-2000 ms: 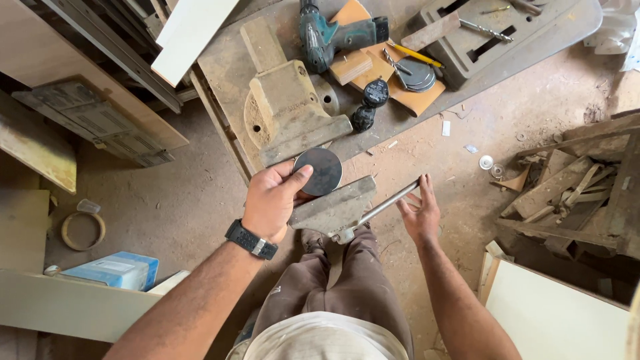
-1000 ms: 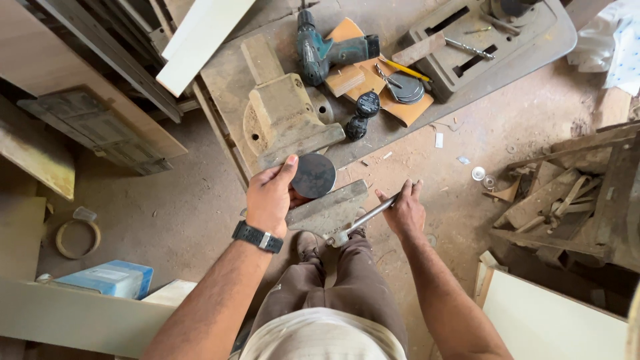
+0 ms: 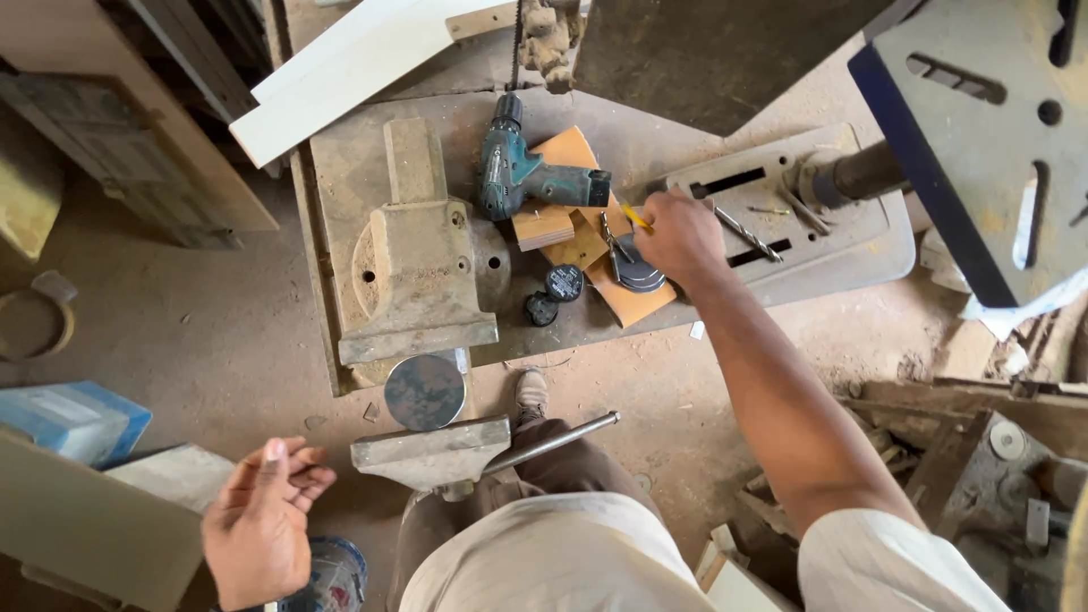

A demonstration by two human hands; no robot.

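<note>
My left hand [image 3: 268, 518] is raised at the lower left with its fingers apart and nothing in it. A dark round disc [image 3: 425, 393] rests between the jaws of a bench vise [image 3: 416, 272], above the front jaw [image 3: 433, 450]. The vise's steel handle bar [image 3: 552, 442] slants to the right. Over the bench, my right hand [image 3: 680, 234] is at a yellow pencil [image 3: 636, 218], its fingertips hidden. Just below that hand, grey round discs [image 3: 637, 270] and drill bits lie on an orange sheet [image 3: 633, 304]. A teal cordless drill [image 3: 510, 170] lies left of the pencil.
A drill press base [image 3: 765, 272] with a thick drill bit [image 3: 748, 234] is at the right, its slotted table [image 3: 977, 102] above. Black round objects [image 3: 552, 293] sit by the vise. White boards [image 3: 340, 68] stick out at upper left. A bucket [image 3: 336, 574] stands below my left hand.
My left hand has let go of the dark disc, which is now between the vise jaws. My right hand has left the vise handle and moved up to the pencil. The view has shifted.
</note>
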